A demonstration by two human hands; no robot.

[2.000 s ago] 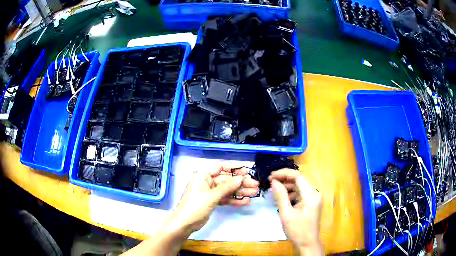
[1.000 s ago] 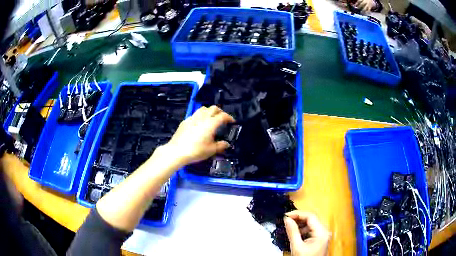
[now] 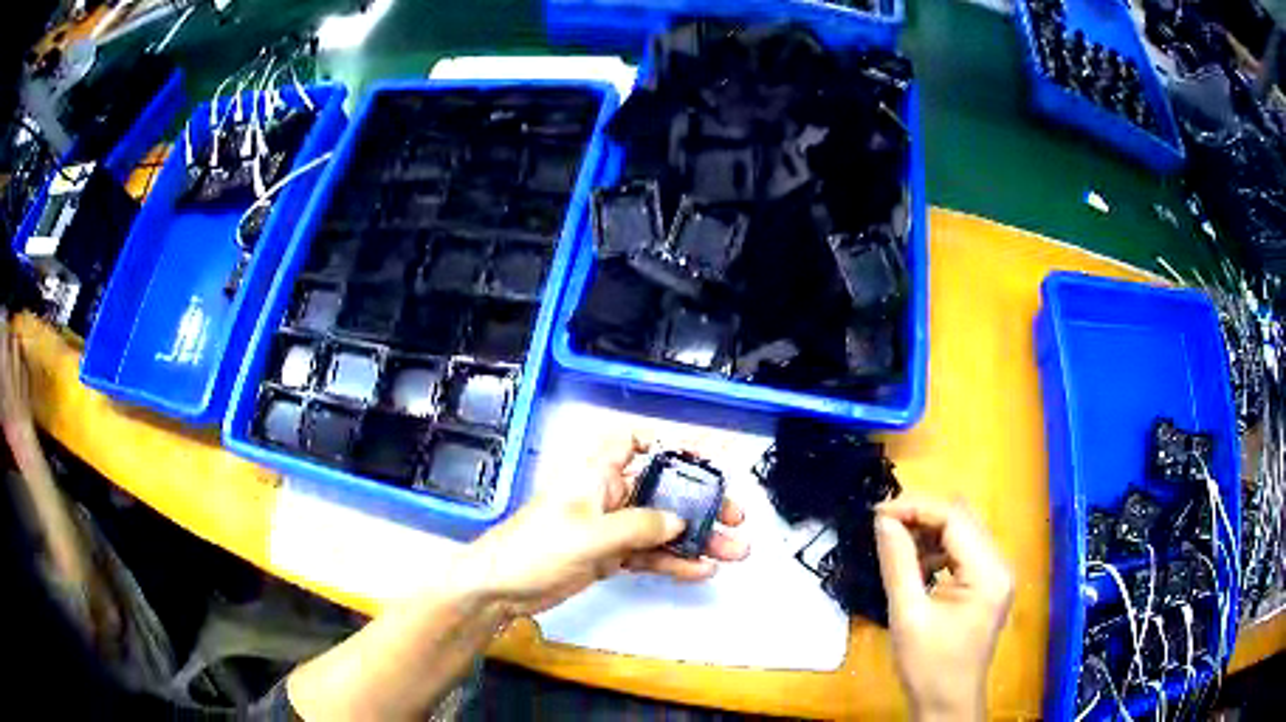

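Observation:
A square black housing is in my left hand, held above the white sheet with its shiny inner face up. My left thumb lies on its lower edge and the fingers are under and beside it. My right hand is at the right edge of the pile of sealing rings. Its thumb and index fingertip are close together; whether a thin ring is between them cannot be made out. A loose ring outline shows on the sheet at the pile's left.
The bin of loose housings stands beyond my hands. The tray of fitted housings is left of it, with a bin of cabled units farther left. Another bin of cabled units is at the right. Part of a person shows at the far left edge.
My left hand has come back from the bin of loose housings to above the sheet, now holding a housing. My right hand has stayed beside the ring pile.

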